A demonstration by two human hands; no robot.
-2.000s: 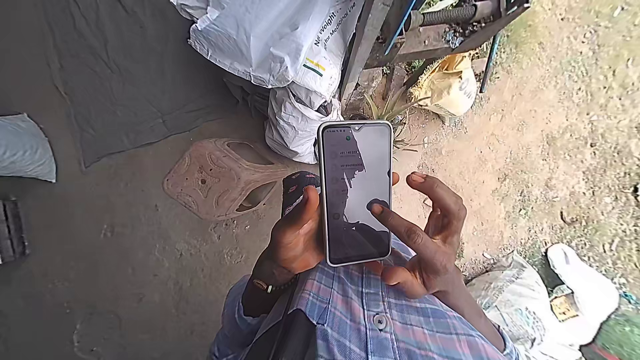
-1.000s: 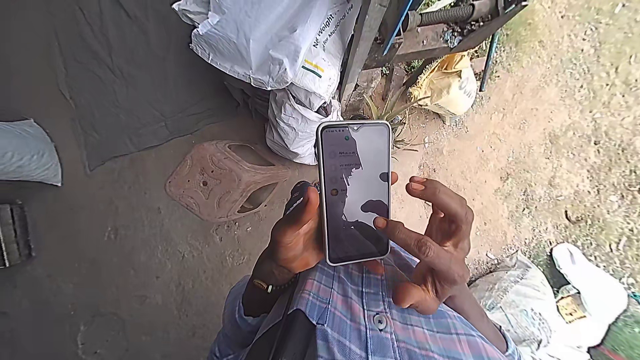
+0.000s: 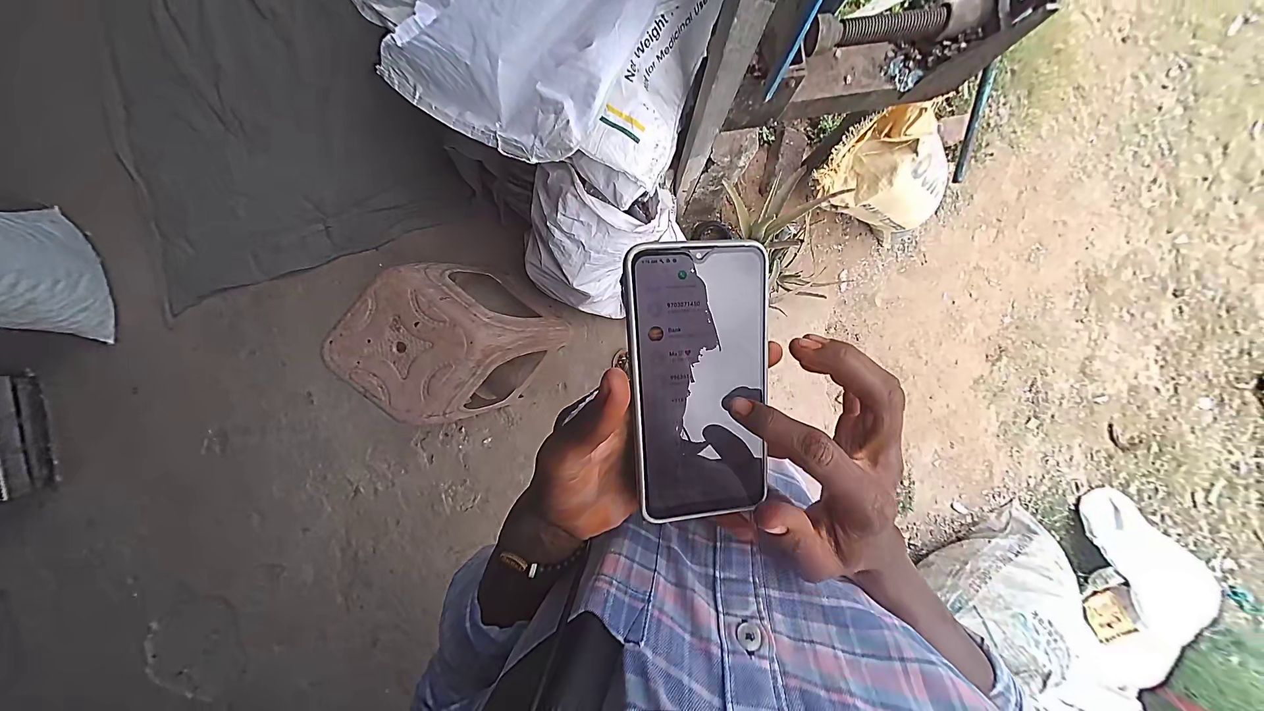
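A smartphone in a pale case (image 3: 691,454) stands upright in the view, its lit screen showing a list and a dark reflection. My left hand (image 3: 588,459) grips it by the left edge and from behind, fingertips showing past its right edge. The index fingertip of my right hand (image 3: 839,454) is at the right part of the screen; whether it touches the glass I cannot tell. The other fingers of that hand are bent and apart, holding nothing. Below the phone lies the front of a plaid button shirt (image 3: 691,612).
A plastic stool (image 3: 425,341) stands left of the phone. White sacks (image 3: 533,79) and a metal frame with a threaded screw (image 3: 889,25) are ahead. A yellow sack (image 3: 889,173) sits beyond a spiky plant. Further sacks (image 3: 1017,583) lie at lower right, a dark cloth (image 3: 267,148) at upper left.
My right index finger has moved over the phone's screen, and is higher on it than one second ago. The list on the screen has shifted. My left hand keeps its hold.
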